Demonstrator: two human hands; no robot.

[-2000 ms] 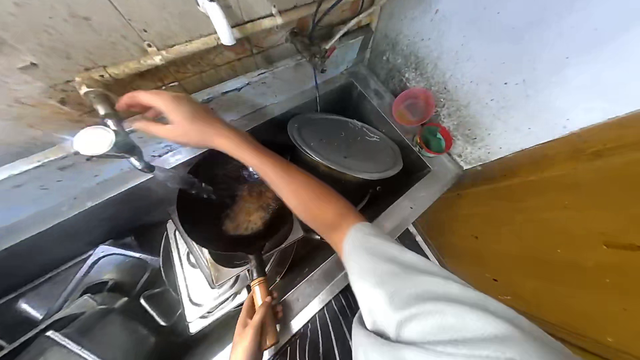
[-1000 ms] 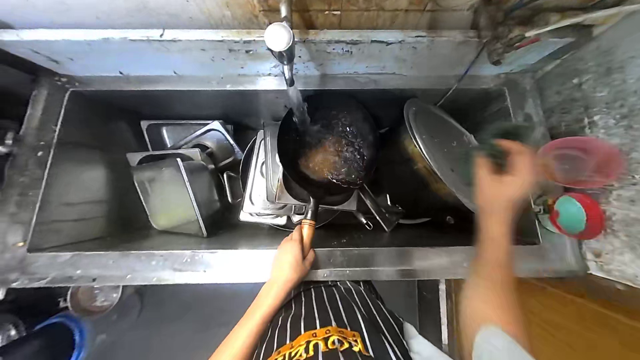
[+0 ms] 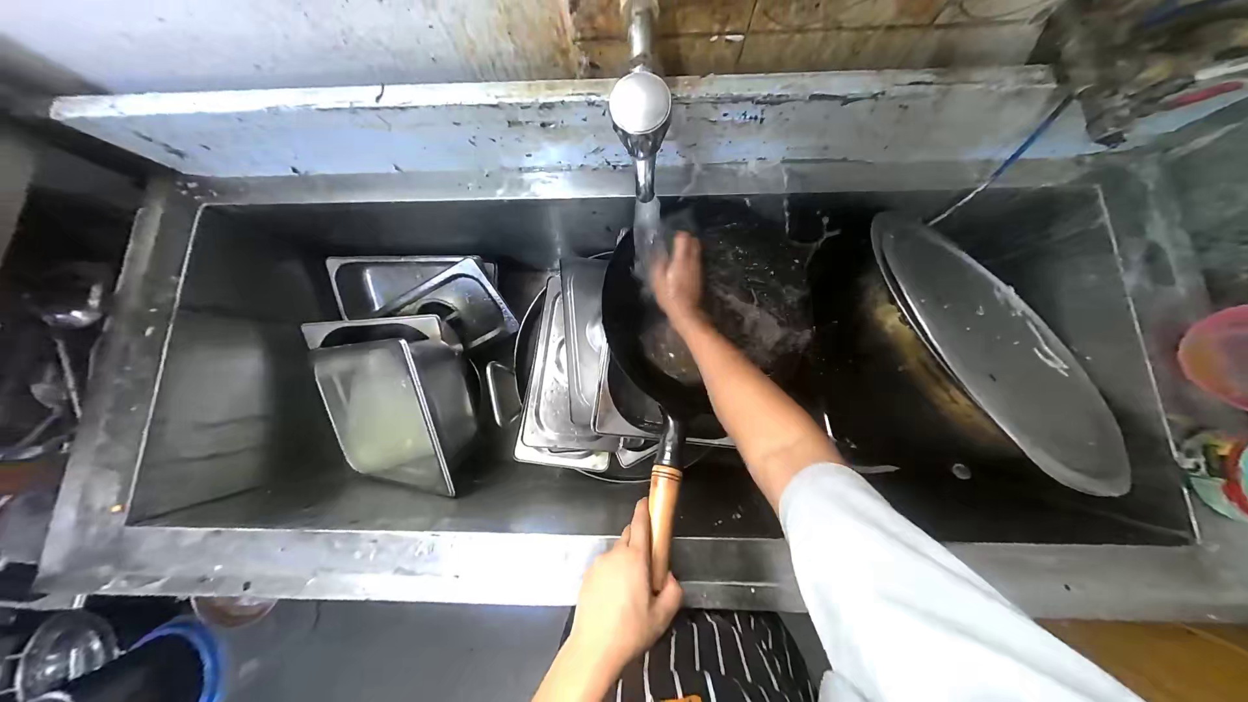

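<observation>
My left hand is closed round the wooden handle of a black wok, near the front edge of the sink. Water runs from the chrome tap into the wok, which holds some murky water. My right hand reaches over the wok, beside the stream, blurred. Whether anything is in its fingers cannot be made out. Under the wok lie stacked metal pans and lids.
Steel food pans lie in the sink's left part. At right a large round lid leans over a dark pot. A pink bowl stands beyond the sink's right rim. The steel front rim runs before me.
My right hand was at the tap, then at the sink's right end by the pink bowl, and is now over the wok. My left hand still grips the handle. The view has turned.
</observation>
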